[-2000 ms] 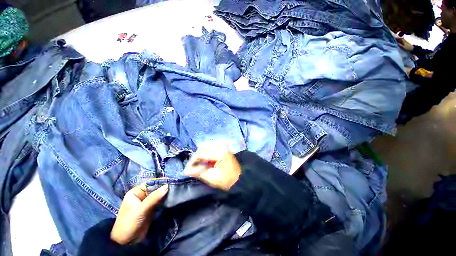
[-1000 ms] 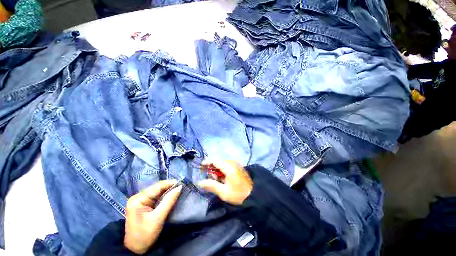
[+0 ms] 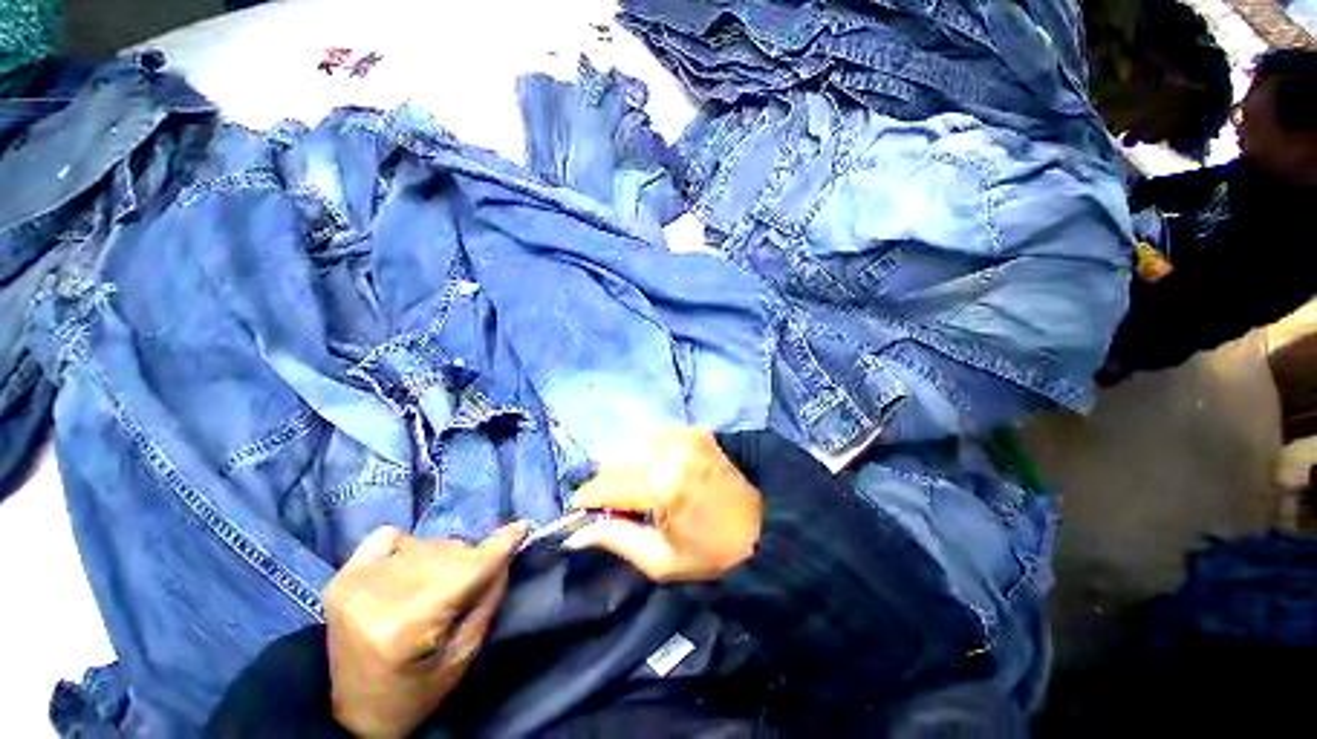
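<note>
A blue denim garment (image 3: pixel 578 332) with faded patches lies spread nearest my body. My left hand (image 3: pixel 412 621) pinches a seam edge of the denim between thumb and fingers. My right hand (image 3: pixel 664 505) is just to its right, closed around small snips (image 3: pixel 614 514); a bit of red and the short blades show, pointing left at the seam edge beside my left fingertips. The rest of the snips is hidden in the palm. A small white label (image 3: pixel 670 656) shows on the dark cloth below my right hand. Thread ends are too fine to tell.
A lighter blue denim heap (image 3: pixel 939 246) lies at the right, with darker stacked garments (image 3: pixel 867 51) behind it. Greyer denim (image 3: pixel 87 159) lies at the left. Small red scraps (image 3: pixel 348 61) lie on the white table (image 3: pixel 448 58). A person in dark clothing (image 3: pixel 1228 260) is at the far right.
My left hand has closed over the seam edge, and the snips' blades have moved up against it. Earlier the red of the snips showed more, away from the edge. The view has shifted slightly.
</note>
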